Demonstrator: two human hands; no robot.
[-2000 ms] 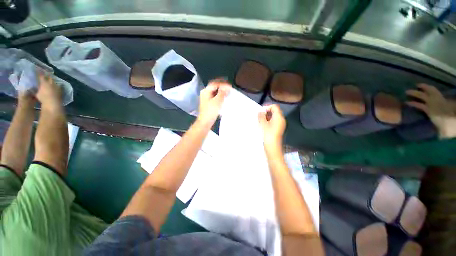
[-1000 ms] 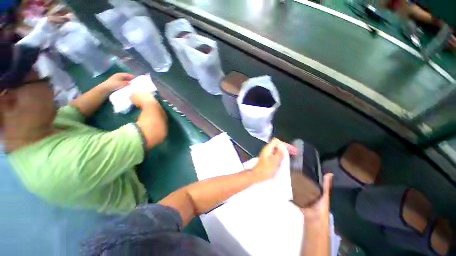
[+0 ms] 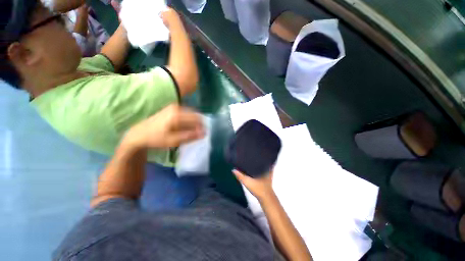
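Observation:
My left hand (image 3: 171,127) is blurred, raised at the left in front of my body. A white bag (image 3: 194,155) hangs from its fingers, partly hidden by them. My right hand (image 3: 257,182) grips a dark unit (image 3: 256,149) from below, its black rounded-square end facing me. The unit is bare and apart from the bag. The fanned stack of white bags (image 3: 324,193) lies beneath and to the right of the unit.
A bagged unit (image 3: 311,66) with a dark end stands on the belt beside a bare brown-ended unit (image 3: 289,26). Several grey units (image 3: 425,183) lie at right. A person in light green (image 3: 109,107) at left holds a white bag (image 3: 144,23).
The view has turned left. My left hand has moved left with the bag, away from the stack. The unit in my right hand now shows its dark end instead of the brown one.

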